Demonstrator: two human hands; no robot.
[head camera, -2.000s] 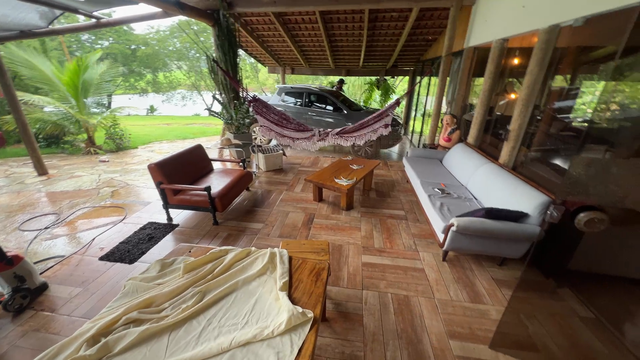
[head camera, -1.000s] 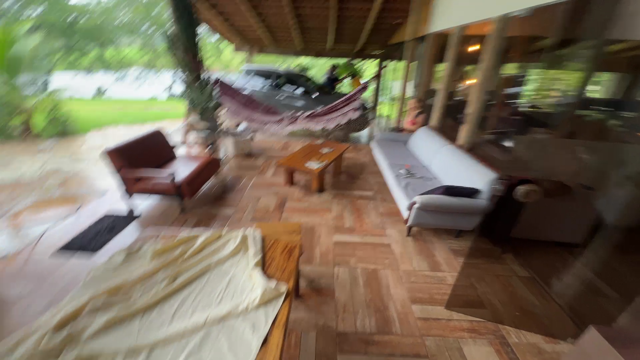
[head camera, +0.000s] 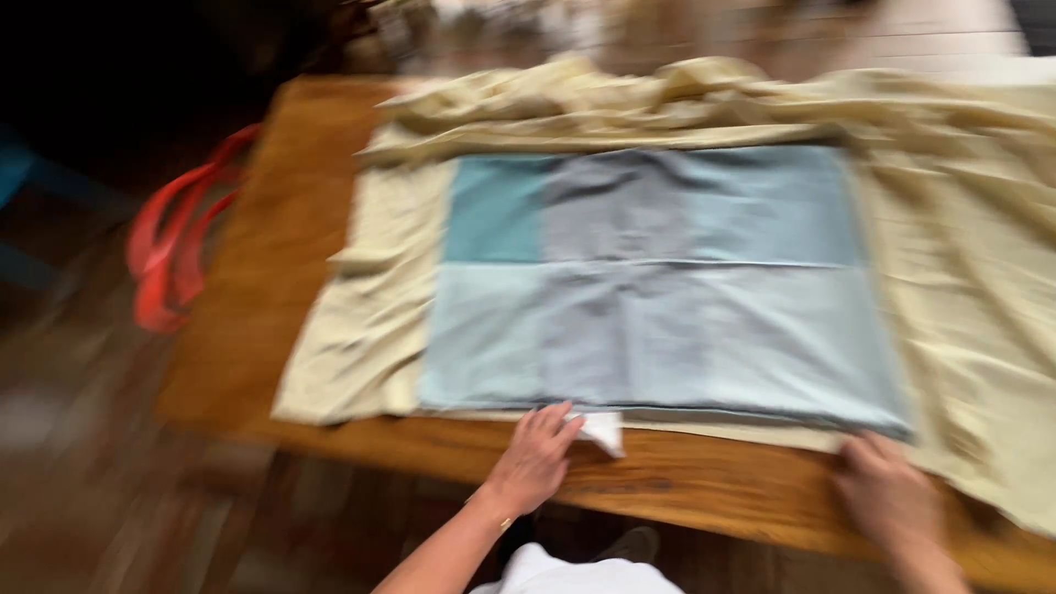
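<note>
A patchwork fabric piece in teal, grey and pale blue (head camera: 627, 280), probably a pillowcase, lies flat on a rumpled cream cloth (head camera: 973, 330) spread over a wooden table (head camera: 239, 330). My left hand (head camera: 536, 454) is at the near edge of the patchwork, left of its middle, its fingers on the hem beside a small white tag (head camera: 606, 431). At the near right corner is my right hand (head camera: 891, 487), with curled fingers touching the fabric; blur hides whether either hand pinches it.
Red looped straps or bands (head camera: 169, 247) show beyond the table's left edge. Something blue (head camera: 33, 181) stands at the far left. The table's near edge runs just in front of my body, with a shoe on the floor below.
The view has swung from the wide patio down to the tabletop. Both my hands and the patchwork fabric are now in view; neither showed in the earlier frames.
</note>
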